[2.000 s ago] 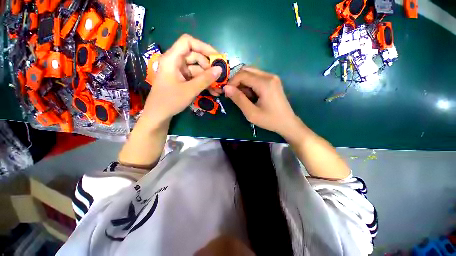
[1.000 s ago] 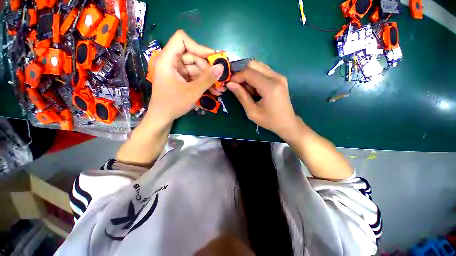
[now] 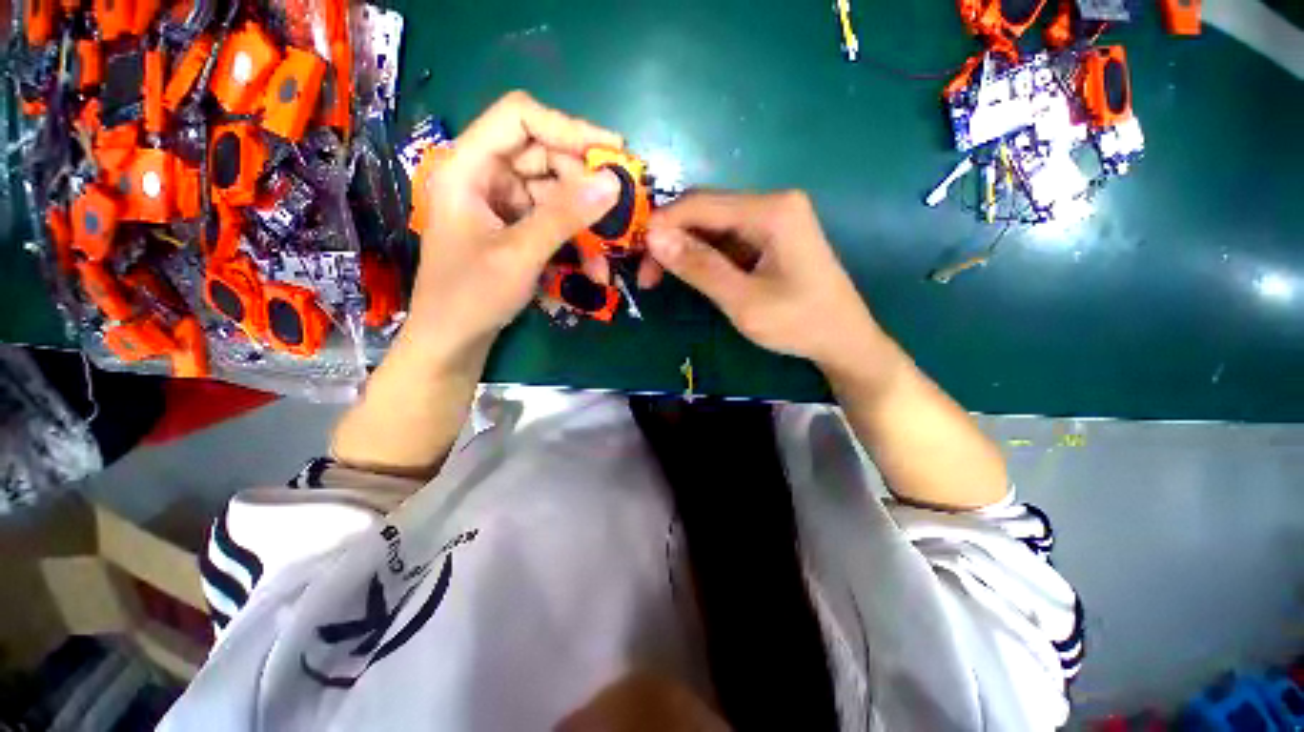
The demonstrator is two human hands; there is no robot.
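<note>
My left hand (image 3: pixel 494 236) grips an orange housing (image 3: pixel 616 205) with a black oval, thumb on its face, above the bench. My right hand (image 3: pixel 758 272) has its thumb and fingertips pinched at the housing's right edge; what they hold there is too small to tell. A small dark part shows between the hands at the housing's upper right. Another orange unit (image 3: pixel 582 293) with a black oval lies on the bench just below my left hand's fingers. An orange piece (image 3: pixel 425 186) and a board lie partly hidden behind my left hand.
A clear plastic bag (image 3: pixel 336 322) full of orange units fills the left of the green bench (image 3: pixel 801 115). At the right lie whitish boards (image 3: pixel 1023 122) with wires and orange housings (image 3: pixel 1107 86). A thin yellow-white strip (image 3: pixel 847 29) lies at the top. Cardboard box (image 3: pixel 143 572) on the floor.
The grey flat part that stuck out between the hands a second ago no longer shows there. A small yellow piece now shows at the bench's front edge. Both hands stay at the housing.
</note>
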